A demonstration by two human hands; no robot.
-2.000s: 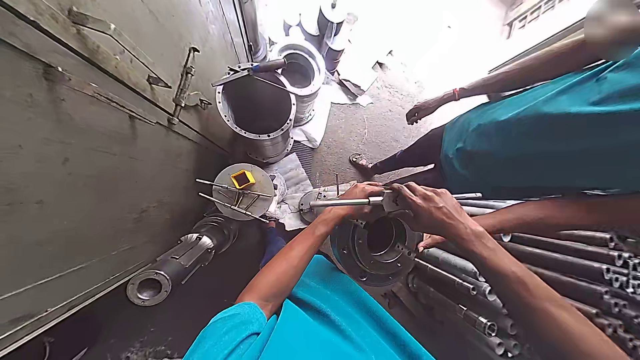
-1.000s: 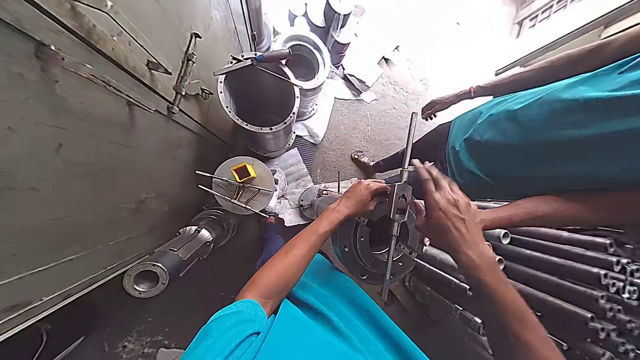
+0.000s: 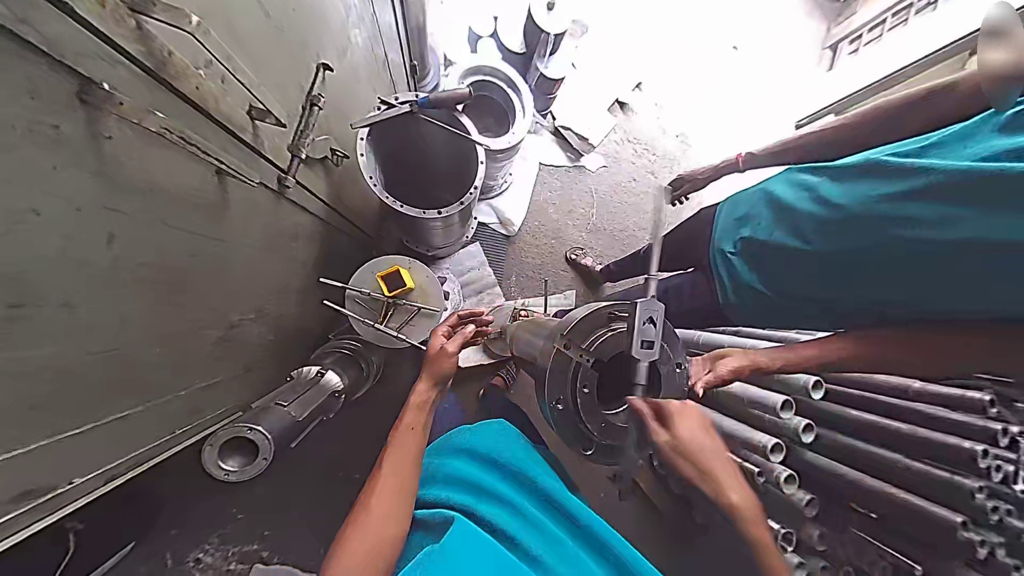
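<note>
A steel tap wrench [image 3: 647,330] with long bar handles stands over the flange [image 3: 588,392] of a metal cylinder assembly, its bar running up and down the view. My right hand [image 3: 676,432] is at the lower end of its bar, fingers closed around it as far as the blur lets me see. My left hand [image 3: 460,340] is off the wrench, left of the flange, with its fingers apart and nothing in it. A thin upright rod [image 3: 546,296] stands just behind the assembly.
A co-worker's hand [image 3: 720,370] rests at the flange's right edge. Steel pipes [image 3: 896,424] lie stacked at right. A large flanged cylinder [image 3: 420,212] bears tools. Nearer are a round plate [image 3: 392,336] with a yellow square object [image 3: 395,281], and a slotted cylinder [image 3: 276,416] beside a metal wall.
My left hand has left the wrench and moved left. The wrench has turned from lying across the view to nearly upright in it. My right hand has moved down to its lower bar.
</note>
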